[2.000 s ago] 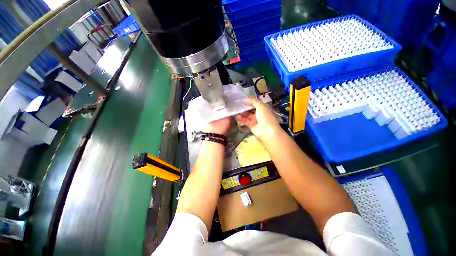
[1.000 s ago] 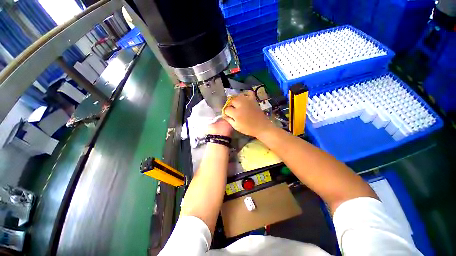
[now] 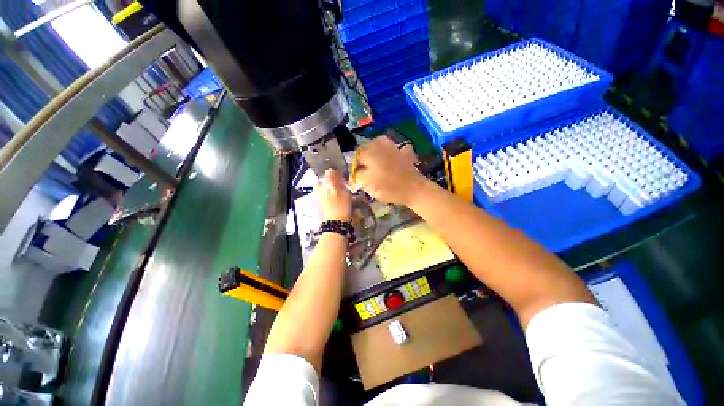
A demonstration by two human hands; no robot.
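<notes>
A tapered silver horn (image 3: 325, 155) hangs below the large black machine head (image 3: 274, 67). My left hand (image 3: 335, 196) is at the horn's lower end, thumb up; whether it grips anything is hidden. My right hand (image 3: 387, 172) is curled just right of the horn, with a thin yellow strip (image 3: 355, 165) at its fingertips. White cloth or film (image 3: 305, 181) shows partly beside the horn, mostly hidden by my hands. Grey metal fixture parts (image 3: 365, 230) lie below my hands. A white housing (image 3: 398, 332) lies on the cardboard sheet (image 3: 421, 345).
Yellow-black posts stand left (image 3: 256, 289) and right (image 3: 459, 173) of the bed. A red emergency stop (image 3: 394, 300) is on the front panel. Blue trays of white housings (image 3: 548, 216) are at right, a green conveyor (image 3: 190, 262) at left. A yellow pad (image 3: 413, 250) lies on the bed.
The white sheet held around the horn two seconds ago is now mostly out of sight. My right hand has risen beside the horn with the yellow strip. My left hand has moved slightly left, thumb up.
</notes>
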